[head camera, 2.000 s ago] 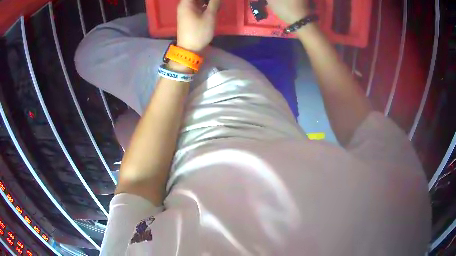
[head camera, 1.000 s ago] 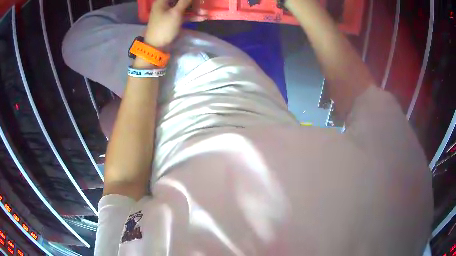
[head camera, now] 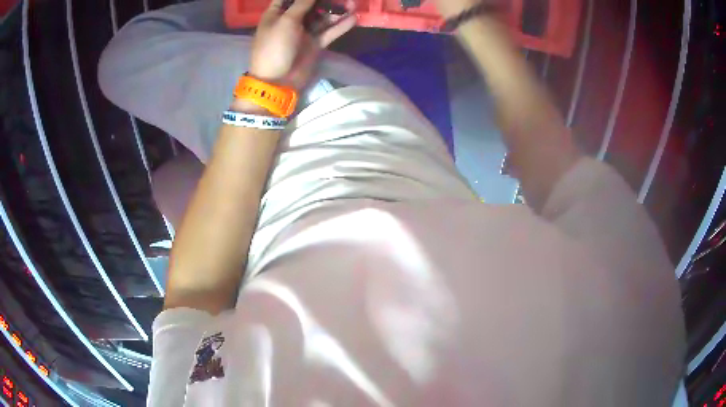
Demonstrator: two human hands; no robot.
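Observation:
The red compartment tray (head camera: pixel 382 17) lies across the top edge of the view, above my knees, and is partly cut off. My left hand (head camera: pixel 285 46) is at its near left side with fingers spread. A small black unit (head camera: pixel 330 9) shows between the thumb and fingers; whether they grip it is unclear. My right hand (head camera: pixel 462 9) is over the tray's right half, blurred and partly cut off by the top edge, so its fingertips are hidden. Another small dark unit (head camera: pixel 410 3) shows at the top edge, left of my right hand.
Black rack shelves with pale front edges (head camera: pixel 56 171) curve up the left side, with glowing red readouts (head camera: pixel 24 346) at the lower left. More shelf edges (head camera: pixel 665 143) stand at the right. A dark blue support (head camera: pixel 414 79) shows under the tray, beside grey floor (head camera: pixel 478 151).
My left hand has shifted right and its fingers have spread, with a dark unit now visible between them. My right hand remains over the tray's right half.

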